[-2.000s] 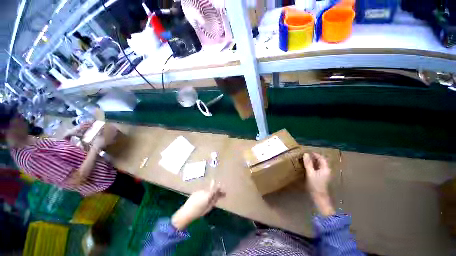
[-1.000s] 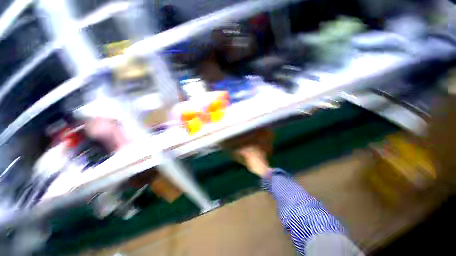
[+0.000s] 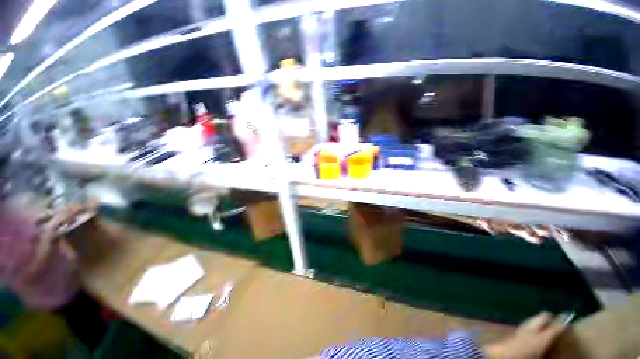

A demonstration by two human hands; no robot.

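A brown carton (image 3: 379,235) stands on the dark green belt under the shelf. A second brown carton (image 3: 264,216) is on the belt further left, behind the white post. My right hand (image 3: 535,339) is at the lower right, at the bench's belt-side edge, close to a brown cardboard surface. It is blurred, and a small pale thing shows by its fingertips; its grip is unclear. A small skin-toned bit at the bottom edge may be my left hand (image 3: 203,349), almost wholly cut off. White papers (image 3: 168,280) and a small white accessory (image 3: 224,295) lie on the bench.
A white post (image 3: 291,231) rises at the belt-side edge of the cardboard-covered bench (image 3: 302,315). The shelf above holds orange-yellow cups (image 3: 344,163) and a greenish bag (image 3: 554,151). A coworker in a reddish top (image 3: 31,252) is at the far left, blurred.
The carton that stood on the bench before me is gone from there, and a carton now stands on the belt. My right hand has left the belt carton and moved right. The view has swung.
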